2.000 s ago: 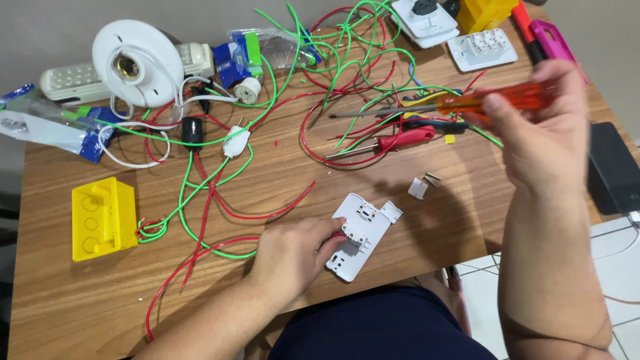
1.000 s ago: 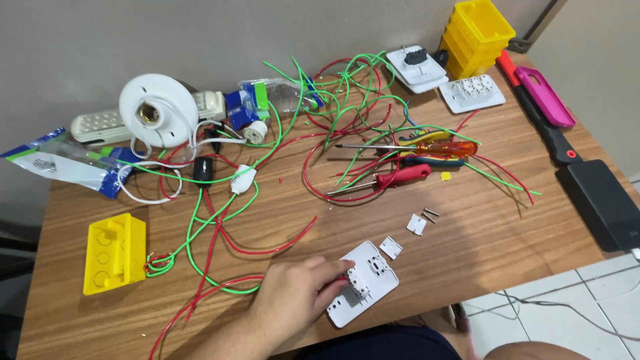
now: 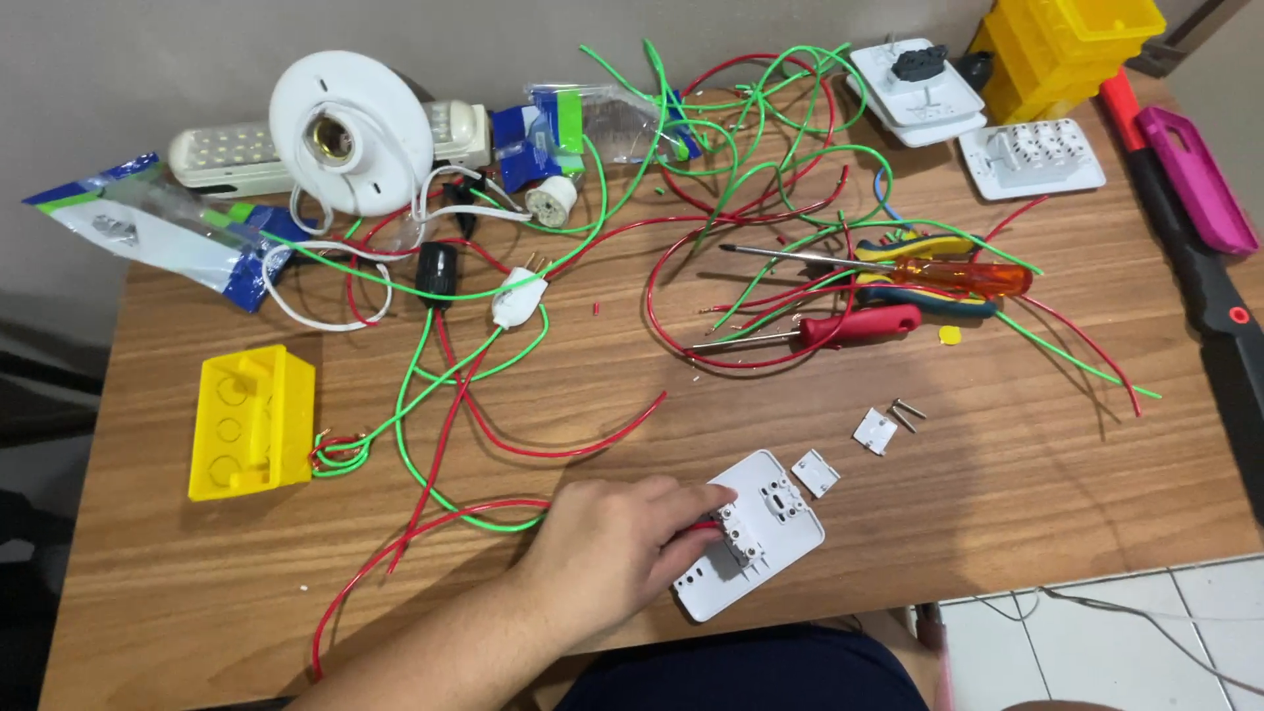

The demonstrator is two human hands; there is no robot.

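My left hand (image 3: 617,538) pinches a red wire (image 3: 703,525) at a white module (image 3: 741,538) on the back of a white wall plate (image 3: 780,568), near the table's front edge. The fingertips touch the module. Two small white plastic pieces (image 3: 816,474) (image 3: 875,432) and two screws (image 3: 907,415) lie just beyond the plate. An orange-handled screwdriver (image 3: 963,276) rests across yellow-and-blue-handled pliers (image 3: 928,306), with a red-handled screwdriver (image 3: 859,324) nearer to me. My right hand is out of view.
A yellow electrical box (image 3: 252,425) stands at left. White lamp holder (image 3: 351,133), black connector (image 3: 436,276), white plug (image 3: 519,298) and tangled green and red wires (image 3: 760,197) lie behind. At back right are stacked yellow boxes (image 3: 1066,59), wall plates (image 3: 1032,158) and a pink case (image 3: 1195,178).
The orange-handled screwdriver, in my right hand two seconds ago, now lies on the pliers. My right hand has left the view. My left hand stays at the plate.
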